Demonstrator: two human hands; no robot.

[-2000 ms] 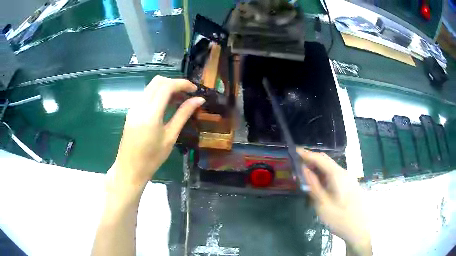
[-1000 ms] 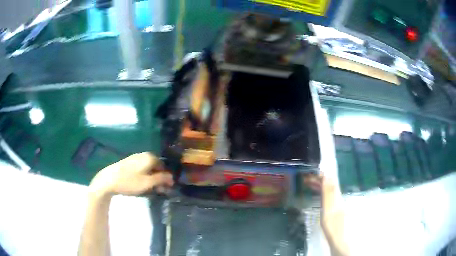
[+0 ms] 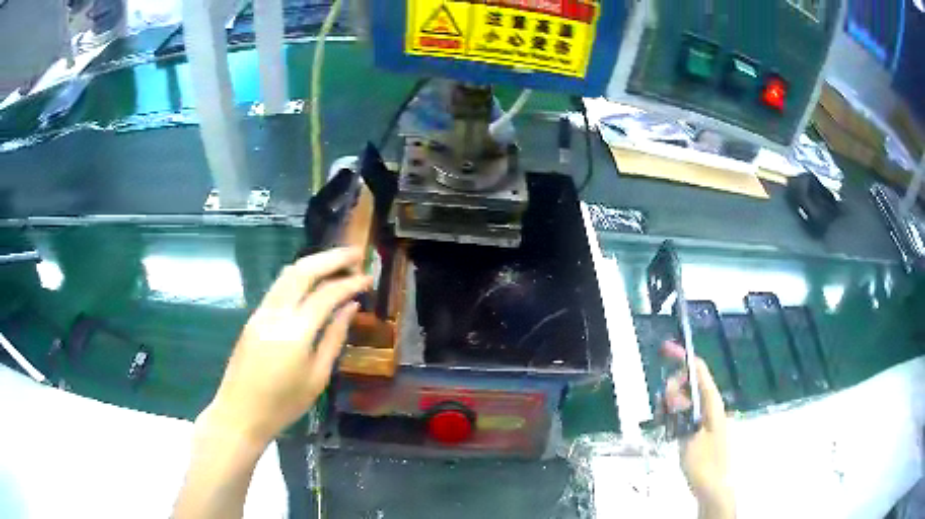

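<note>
My left hand [image 3: 289, 335] is at the left side of the orange-brown fixture [image 3: 370, 360], fingers bent against its upright part; whether they grip anything is hidden. Black ragged film [image 3: 330, 208] stands around the fixture's back. My right hand [image 3: 700, 411] holds a thin dark phone frame [image 3: 678, 299] upright and nearly edge-on, right of the press. The press base [image 3: 497, 329] has a scratched black top and a red button [image 3: 450, 424] on its front. The metal hot-press head [image 3: 461, 208] is over the rear of the base.
Several black phone frames [image 3: 756, 350] lie on the green belt at the right. More dark frames [image 3: 91, 340] lie on the left belt. White sheets [image 3: 91, 446] cover the near edge. A control box [image 3: 730, 76] stands at the upper right.
Both hands have left the base's sides: my left hand has risen to the fixture, and my right hand has moved right and now holds a frame. The view has shifted, showing more of the press above.
</note>
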